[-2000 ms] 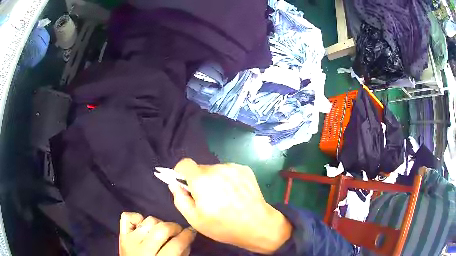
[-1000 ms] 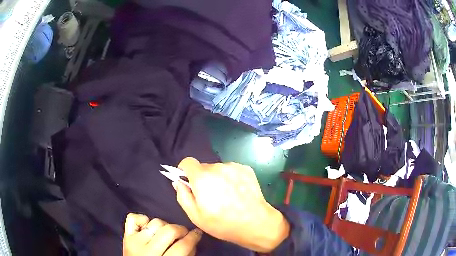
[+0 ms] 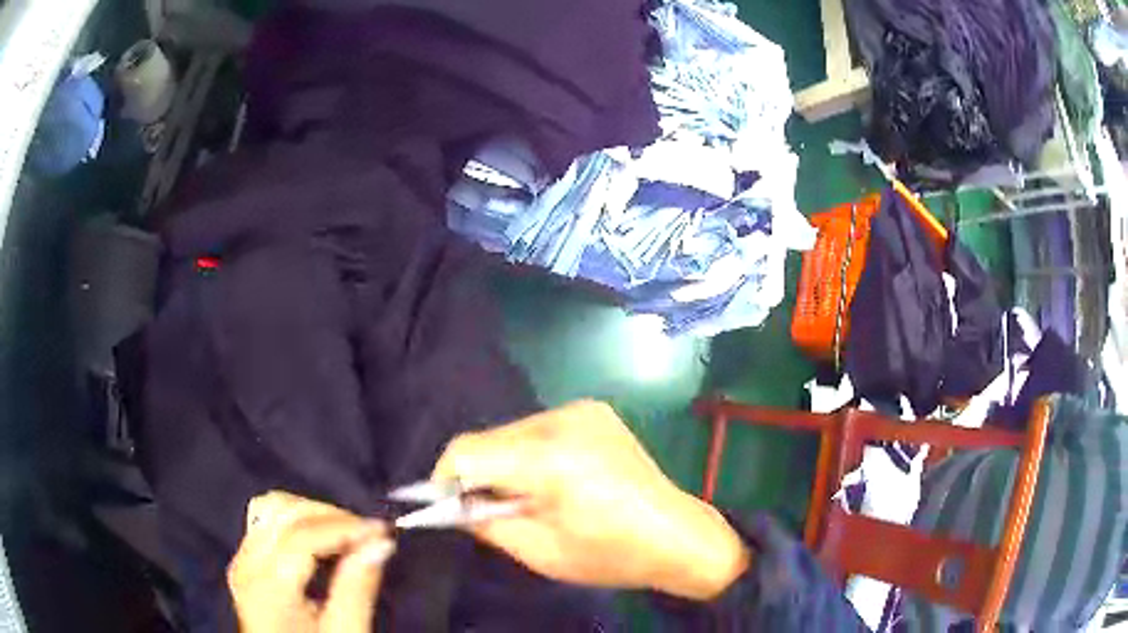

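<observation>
A dark purple-black garment (image 3: 285, 359) fills the left and centre, with a small red mark (image 3: 208, 263) at its upper left. My left hand (image 3: 307, 563) is at the bottom, cut off by the frame edge, with thumb and fingertips pinching a bit of the dark cloth. My right hand (image 3: 594, 501) holds small silver thread snips (image 3: 433, 506), pointing left, blades apart, their tips beside my left fingertips. The snips are slightly blurred. Any thread between the blades is too fine to see.
A purple-black cloth pile (image 3: 458, 74) lies above the garment. Beyond it is a light blue and white heap (image 3: 693, 223). At right are an orange basket (image 3: 819, 291) with dark cloth over it, a reddish-brown chair (image 3: 891, 550) and a striped bundle (image 3: 1076, 532). Thread cones (image 3: 145, 80) stand upper left.
My left hand has moved left and up, its thumb and fingers now in a pinch. My right hand has brought the snips down to the left fingertips. The view has shifted slightly.
</observation>
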